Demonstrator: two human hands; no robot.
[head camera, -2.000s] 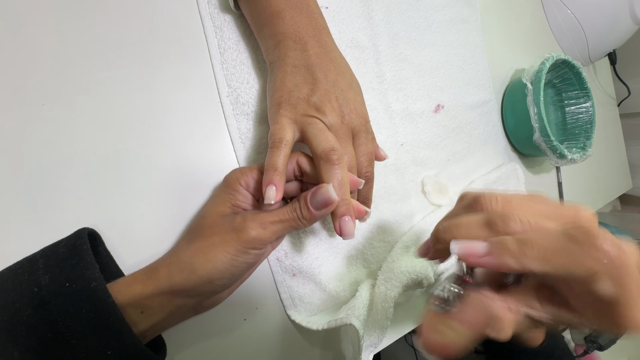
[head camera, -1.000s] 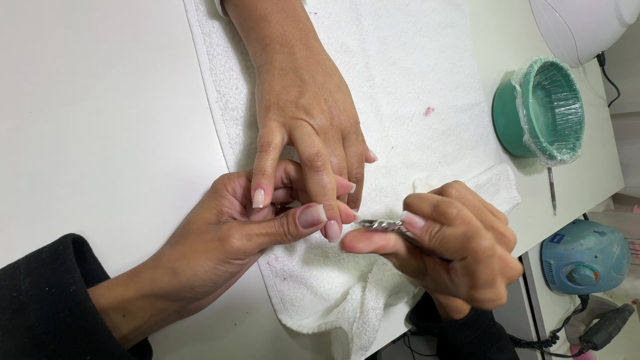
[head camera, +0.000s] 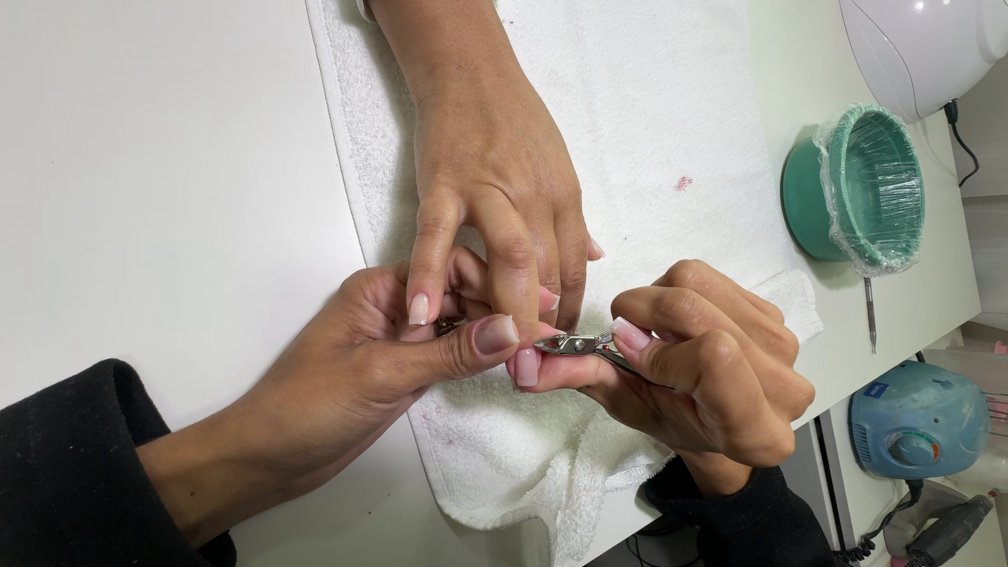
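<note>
Another person's hand (head camera: 496, 157) reaches in from the top, palm down, over a white towel (head camera: 654, 102). My left hand (head camera: 378, 339) grips one of its fingers near the tip, thumb on top; my curled fingers are partly hidden beneath. Metal cuticle nippers (head camera: 579, 344) are held between the thumb and fingers of my right hand (head camera: 709, 362). Their pointed jaws touch or nearly touch the skin beside the nail of the held finger. Whether the jaws are closed on skin I cannot tell. One fingertip of my right hand lies under the nippers, against that finger.
A green bowl (head camera: 803, 197) lined with clear plastic stands at the right, with a thin metal tool (head camera: 870, 315) beside it. A blue nail drill unit (head camera: 917, 421) and its black handpiece (head camera: 949, 531) are at the lower right. A white rounded device (head camera: 921, 47) is at the top right.
My right hand, blurred and apart from the other hand two seconds ago, has moved left with the nippers to the held finger. My left hand has kept its grip.
</note>
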